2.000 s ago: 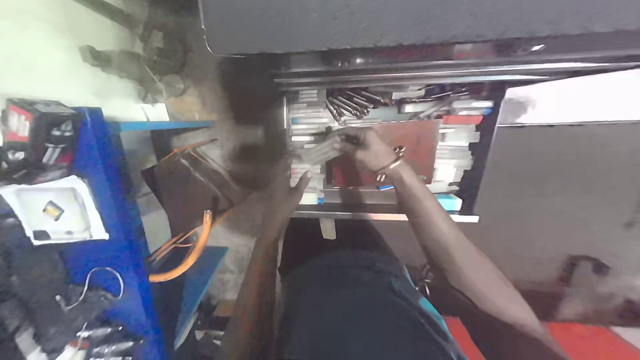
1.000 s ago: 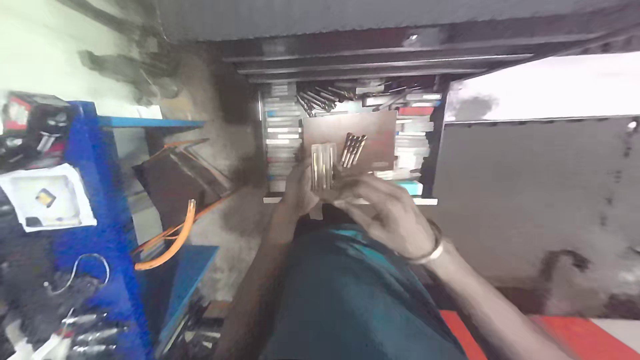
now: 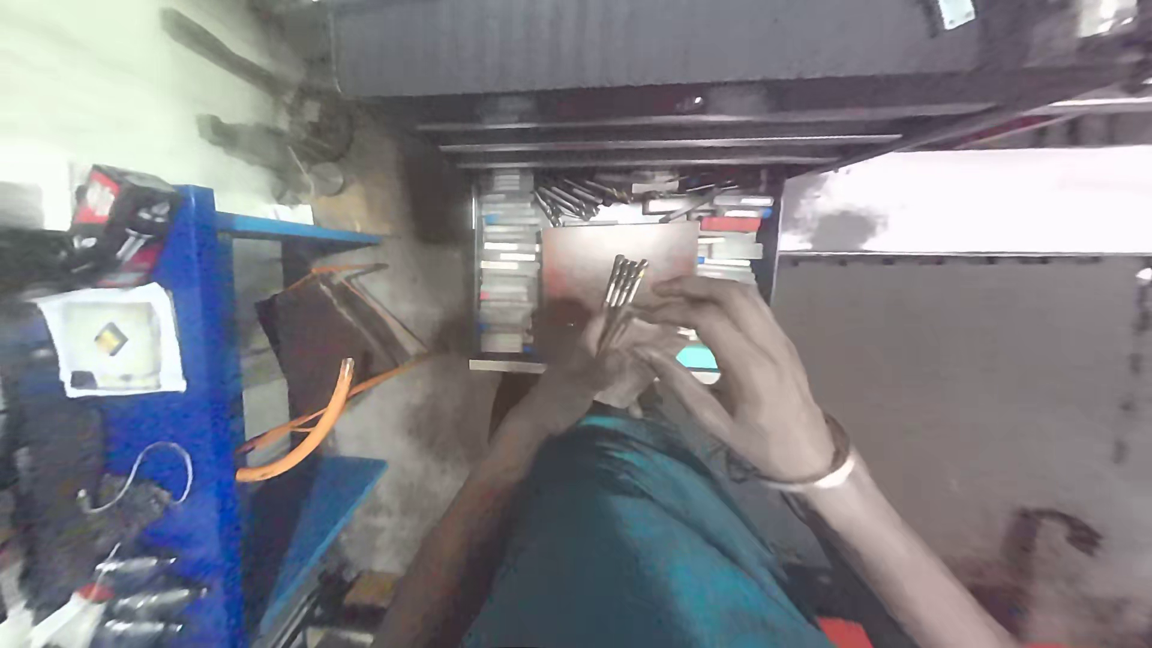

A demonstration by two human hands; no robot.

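Observation:
Several metal drill bits [image 3: 624, 283] stand fanned out of my left hand [image 3: 607, 355], which is shut on their lower ends above the front of an open drawer [image 3: 507, 365]. My right hand [image 3: 751, 378], with a bangle at its wrist, is just to their right, fingers spread and curved, with nothing seen in it. Behind the bits, a flat reddish-brown panel [image 3: 576, 252] lies in the middle of the drawer. More loose bits [image 3: 576, 198] lie in a heap at the drawer's back. The palm of my left hand is partly hidden.
Small clear packs [image 3: 507, 279] line the drawer's left side, and more packs [image 3: 731, 247] line its right. A dark cabinet edge [image 3: 576, 108] overhangs the back. At left stands a blue metal rack [image 3: 202, 378], with an orange hose [image 3: 315, 445] beside it.
Two seconds ago both hands were over the drawer; they have since come back toward my body. The bits that lay on the panel one second ago no longer show there; bits now stand in my left hand.

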